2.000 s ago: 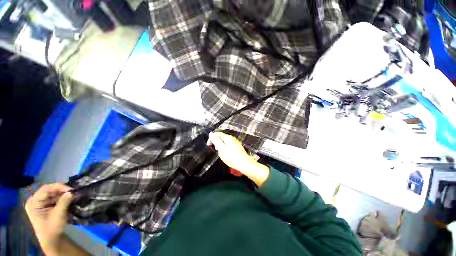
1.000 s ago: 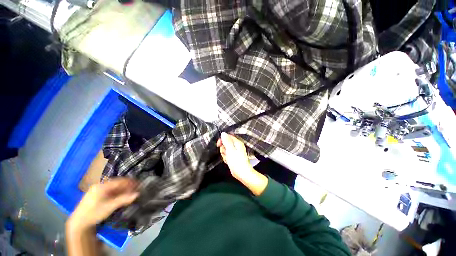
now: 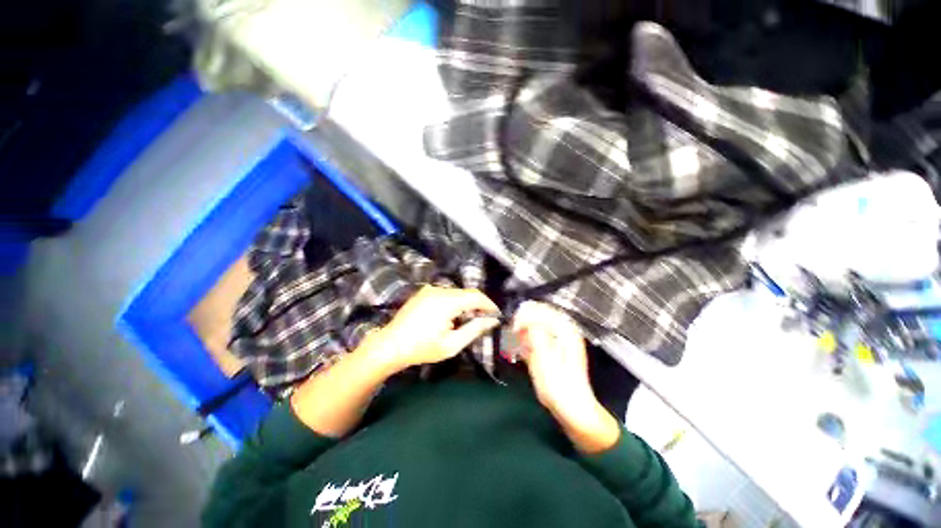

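Observation:
The plaid garment body lies heaped over the white machine table and hangs off its front edge. A dark strip runs across it down to my hands. My left hand pinches the garment edge at the table's front edge, close to my chest. My right hand is beside it, fingertips bent at the same cloth; a small shiny thing with a bit of red shows at its fingers, too blurred to name. More plaid cloth hangs over the blue bin.
The blue bin with brown cardboard inside stands on the floor at left. The industrial sewing machine is at right, its needle area blurred. Khaki cloth lies on the table at upper left.
My left hand has come in from the far left to beside my right hand. The plaid it held out has dropped toward the bin. The view has shifted, so the machine sits further right.

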